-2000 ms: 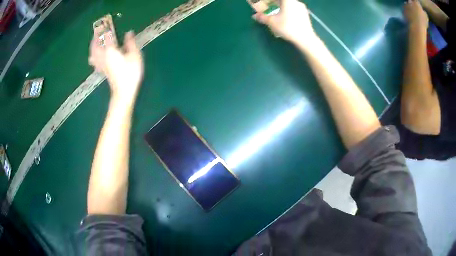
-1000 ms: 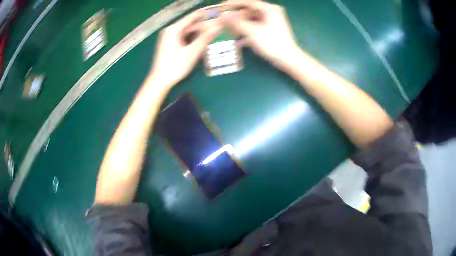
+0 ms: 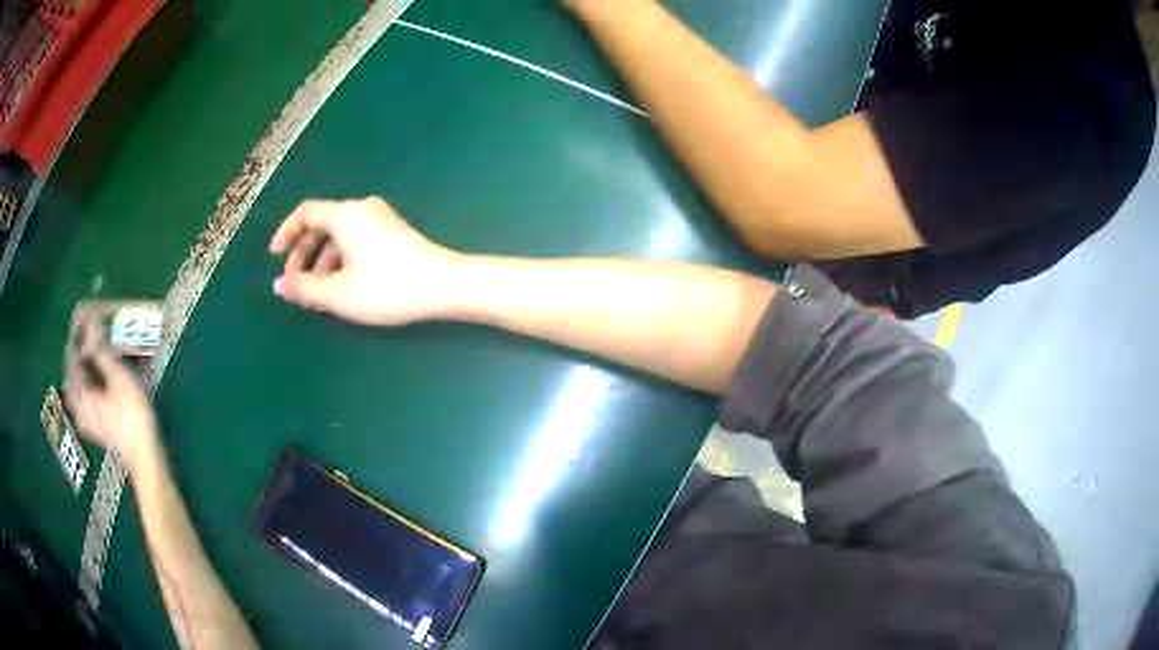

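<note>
My left hand (image 3: 112, 387), blurred, is at the worn pale strip on the left. Its curled fingers are at the edge of a handset unit (image 3: 137, 326) with pale key-like squares; I cannot tell whether they grip it. A second handset unit (image 3: 66, 441) lies on the green surface just beyond my left hand. My right hand (image 3: 362, 264) is over the near green surface, fingers loosely curled and apart, with nothing visible in it.
A dark smartphone (image 3: 371, 549) lies on the near green surface. The worn pale strip (image 3: 242, 191) curves past my left hand. A coworker's bare arm (image 3: 763, 165) reaches over the table at the upper right, beyond a thin white line (image 3: 521, 64). Red trays (image 3: 57, 76) are at the upper left.
My hands were together on a unit and are now apart, the left at the strip. The right hand has let go. The view has turned, bringing the coworker's arm and red trays further in.
</note>
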